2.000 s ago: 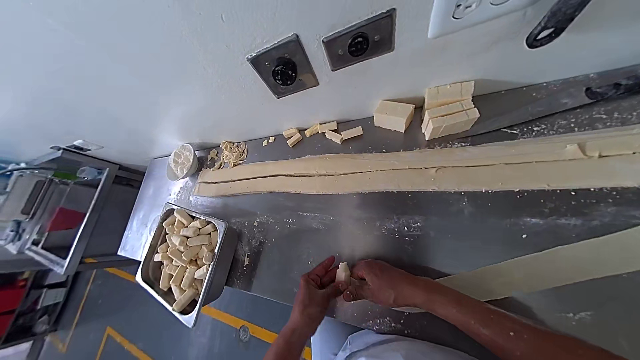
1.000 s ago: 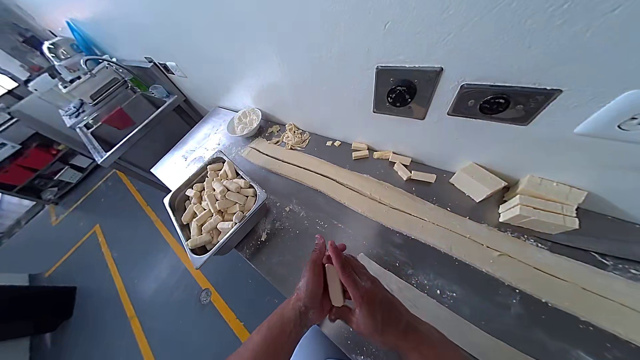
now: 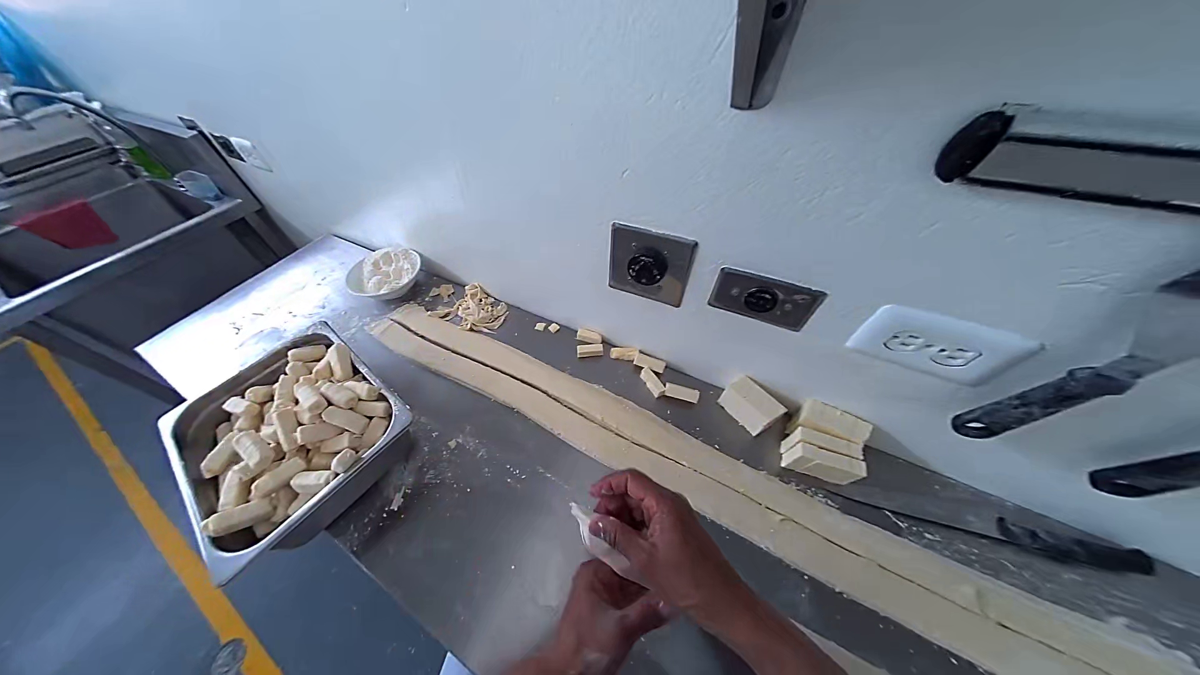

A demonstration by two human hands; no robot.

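My right hand (image 3: 661, 539) pinches a small pale piece of dough (image 3: 600, 539), its pointed end sticking out to the left. Just beneath it is my left hand (image 3: 605, 614), blurred, with its fingers apart; whether they touch the dough's lower end cannot be told. Beyond both hands, long flat strips of dough (image 3: 572, 408) run diagonally along the steel table. At the left a metal pan (image 3: 403, 412) is heaped with dough-wrapped sticks (image 3: 314, 431). Blocks of pale cheese or a similar food (image 3: 825, 441) lie near the wall, with small cut sticks (image 3: 650, 361) to their left.
A white bowl (image 3: 384, 274) of floury contents and dough scraps (image 3: 478, 307) sit at the table's back left. A black-handled tool (image 3: 1073, 548) lies at the back right. Wall outlets (image 3: 653, 264) and hanging tools (image 3: 1050, 398) are behind. The pan reaches past the table's front edge.
A second ago my hands were pressed around a pale piece, fingers pointing forward; now they are turned, the right above the left, with dough in the right. The view has shifted.
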